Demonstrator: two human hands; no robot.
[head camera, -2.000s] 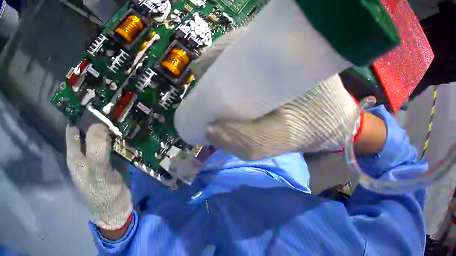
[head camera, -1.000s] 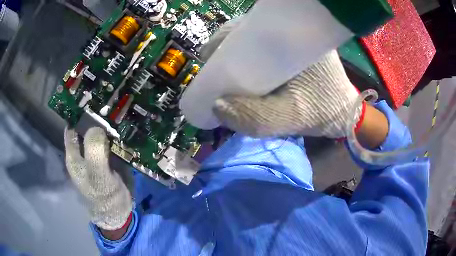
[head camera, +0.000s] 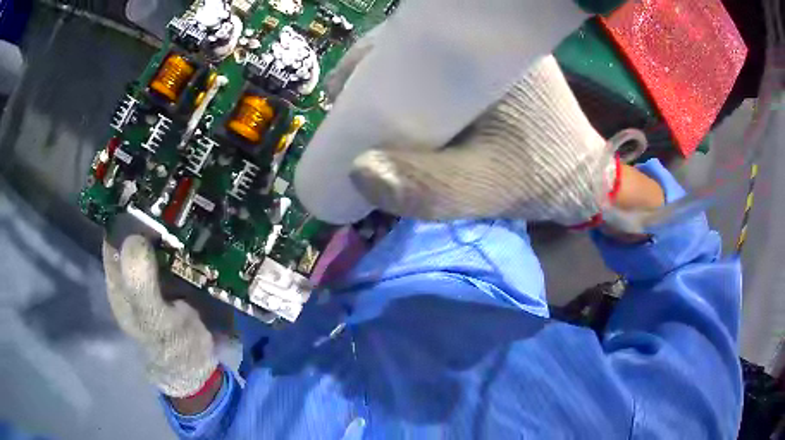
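Note:
My right hand (head camera: 508, 159) in an off-white knit glove grips the fat translucent-white dispensing syringe (head camera: 430, 82). Its green cap (head camera: 594, 5) is cut off by the top edge. The syringe hides the right part of the green circuit board (head camera: 225, 225); its needle tip is not seen. My gloved left hand (head camera: 159, 309) holds the board's lower left edge, with fingertips at the rim. On the board are two orange coils (head camera: 251, 116), white-covered round parts (head camera: 291, 62), dark-red blocks (head camera: 178, 201) and a white connector block (head camera: 280, 290).
A red foam sheet (head camera: 680, 64) lies at the upper right beside a green surface (head camera: 602, 73). A clear air hose (head camera: 633, 146) loops by my right wrist. A grey surface (head camera: 52, 318) is at left. Yellow-black floor tape (head camera: 749, 206) runs at far right. A pinkish piece (head camera: 337, 253) shows beside the connector.
The board has shifted left and turned slightly, showing more of its white-covered round parts. My right hand and the syringe have moved up and slightly left. My left hand has moved slightly down with the board.

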